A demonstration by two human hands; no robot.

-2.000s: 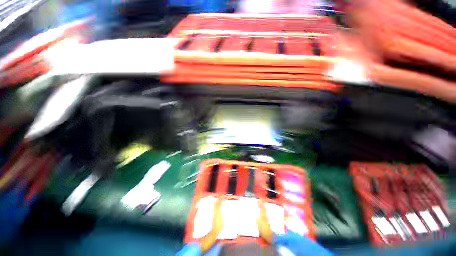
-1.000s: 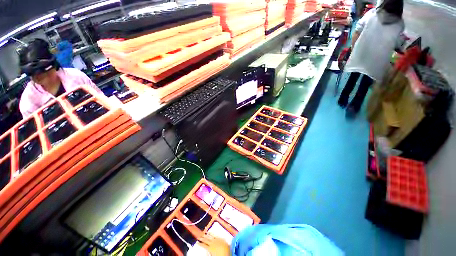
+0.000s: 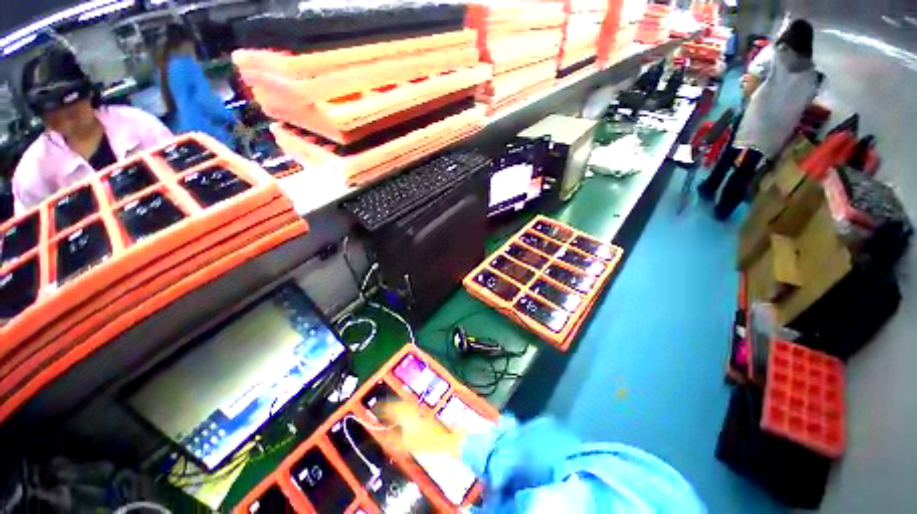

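Note:
An orange tray of smartphones lies at the bottom centre. One phone shows a pink-purple screen, white-lit phones lie along its right side, and a dark phone bears a number. A thin white cable loops over the tray, its plug end over a dark phone. My right hand, blurred, reaches from a blue sleeve over the middle of the tray, beside the cable; whether it grips anything cannot be told. My left hand is not in view.
A black scanner with dark cord lies right of the tray. Beyond it is another phone tray. A monitor, black computer tower and stacked trays stand left. People stand at the upper left and in the blue aisle, near boxes.
My right hand has moved up and left across the tray, towards the cable loop. The view has shifted slightly, showing more of the tray. The person in the aisle appears farther off.

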